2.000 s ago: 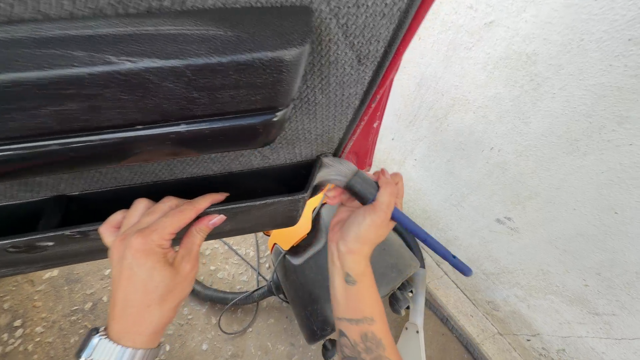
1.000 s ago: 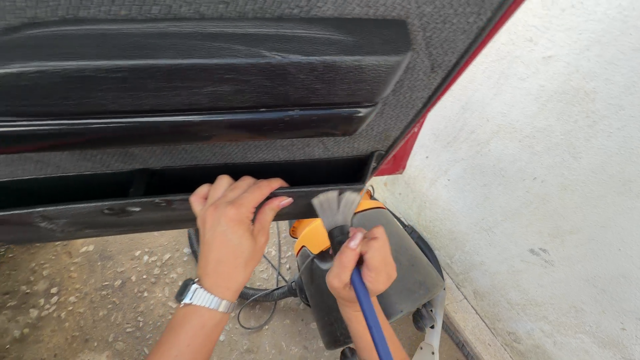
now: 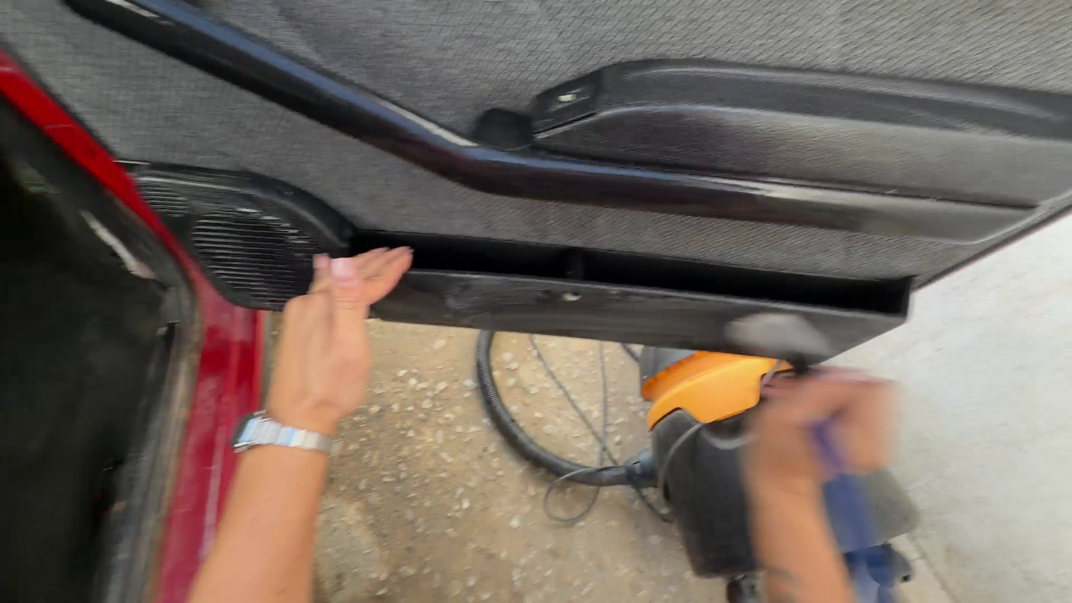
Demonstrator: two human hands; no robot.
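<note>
A black plastic door pocket [image 3: 519,303] runs along the bottom of a grey fabric car door panel [image 3: 419,50]. My left hand [image 3: 335,327], with a metal-band watch at the wrist, rests at the pocket's left end beside the speaker grille [image 3: 251,251]; it holds nothing, and its fingers are stretched out close together, thumb apart. My right hand [image 3: 825,427], blurred, grips a brush with a blue handle [image 3: 850,511]. The pale bristles [image 3: 779,335] are up against or just in front of the pocket's outer face near its right end; contact cannot be told.
Under the door stands an orange and black vacuum cleaner [image 3: 712,389], its black hose [image 3: 519,440] and a thin cable curving over the stony ground. A red door sill [image 3: 222,402] borders the left. A pale wall [image 3: 997,377] rises at the right.
The view has swung left along the door. My left hand has moved from the pocket's right part to its left end. The brush has stayed in my right hand, near the pocket's right end.
</note>
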